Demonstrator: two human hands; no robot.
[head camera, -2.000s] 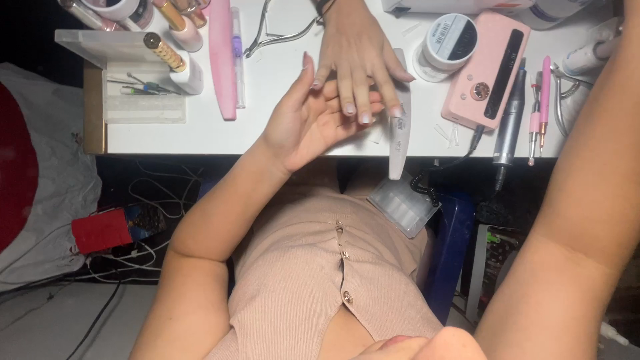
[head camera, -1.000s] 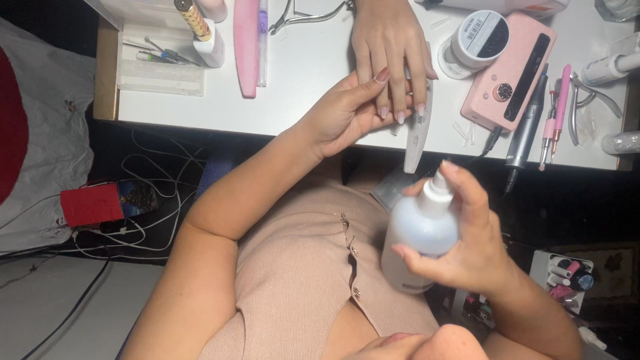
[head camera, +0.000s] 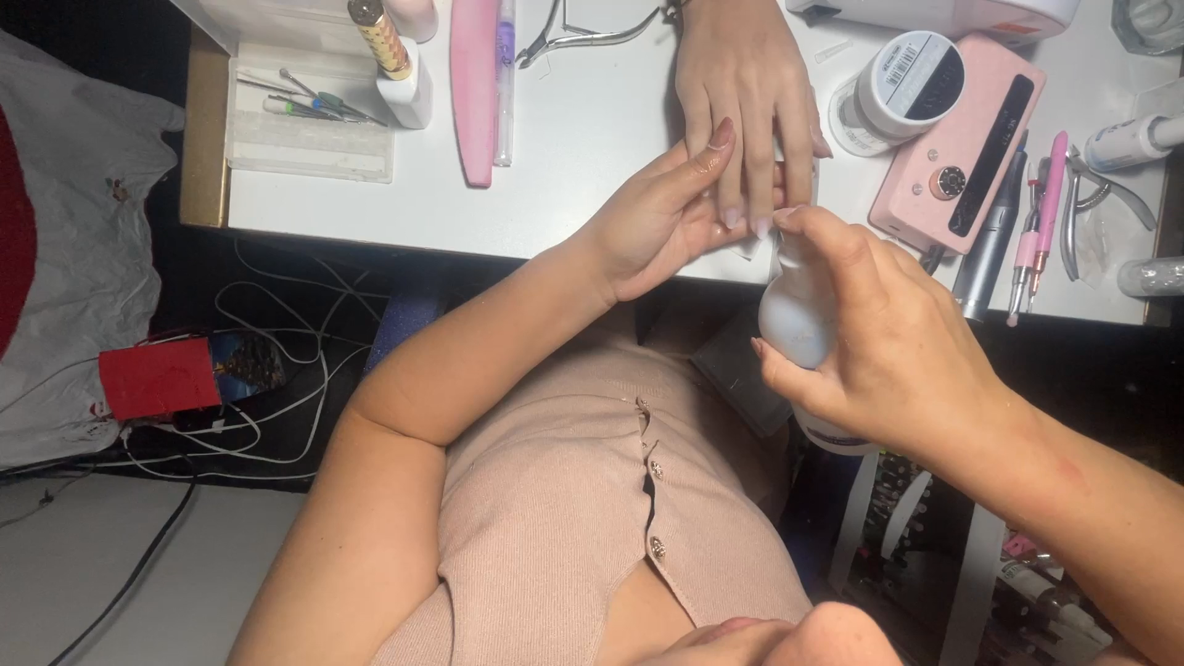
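My left hand (head camera: 666, 203) is palm up at the table's front edge, its fingers under the fingers of another person's hand (head camera: 749, 102) and its thumb against one of them. That hand lies palm down, fingertips toward me. My right hand (head camera: 869, 314) is wrapped around a pump bottle (head camera: 797, 319) with bluish liquid, forefinger at its top, close to the other person's fingertips. The bottle's top is mostly hidden by my fingers. Beneath the held fingers, a nail file is almost fully covered.
On the white table (head camera: 416, 217) are a pink nail file (head camera: 474, 92), cuticle nippers (head camera: 592, 39), a white-lidded jar (head camera: 916, 79), a pink nail drill control box (head camera: 962, 148), a drill handpiece (head camera: 992, 240) and a plastic case (head camera: 310, 153) of drill bits. Cables (head camera: 277, 370) hang at left below.
My right hand, out at the right edge two seconds ago, came in with the pump bottle and has moved it up to the other person's fingertips. My left hand still supports those fingers.
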